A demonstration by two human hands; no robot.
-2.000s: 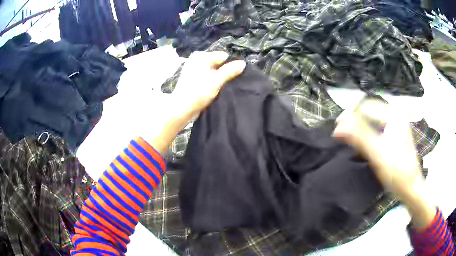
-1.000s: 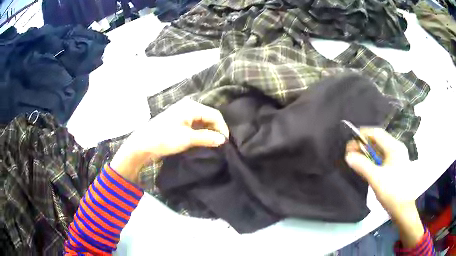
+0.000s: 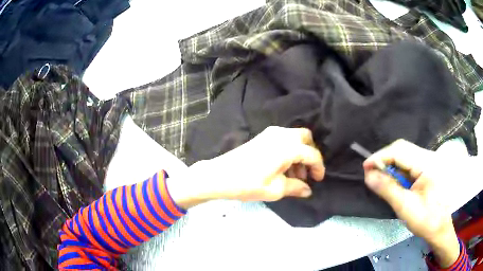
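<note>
A plaid garment (image 3: 172, 100) lies on the table with its plain dark lining (image 3: 402, 90) turned up towards me. My left hand (image 3: 275, 166) is over the lower part of the lining, its fingers curled; whether cloth is pinched between them cannot be told. My right hand (image 3: 410, 182) holds thread snips (image 3: 397, 175), with the blue handle in the fingers and the silver blades pointing up and left over the lining.
The white table (image 3: 153, 42) has a curved edge at the lower right. A plaid pile (image 3: 37, 153) with a small pale ring on top is at the left. Navy garments (image 3: 50, 34) lie at the upper left. A red object (image 3: 470, 235) shows below at the right.
The view has come closer and lower. My left hand has moved right across the lining. The lining, lifted between both hands at first, now lies spread lower. The snips stay in my right hand.
</note>
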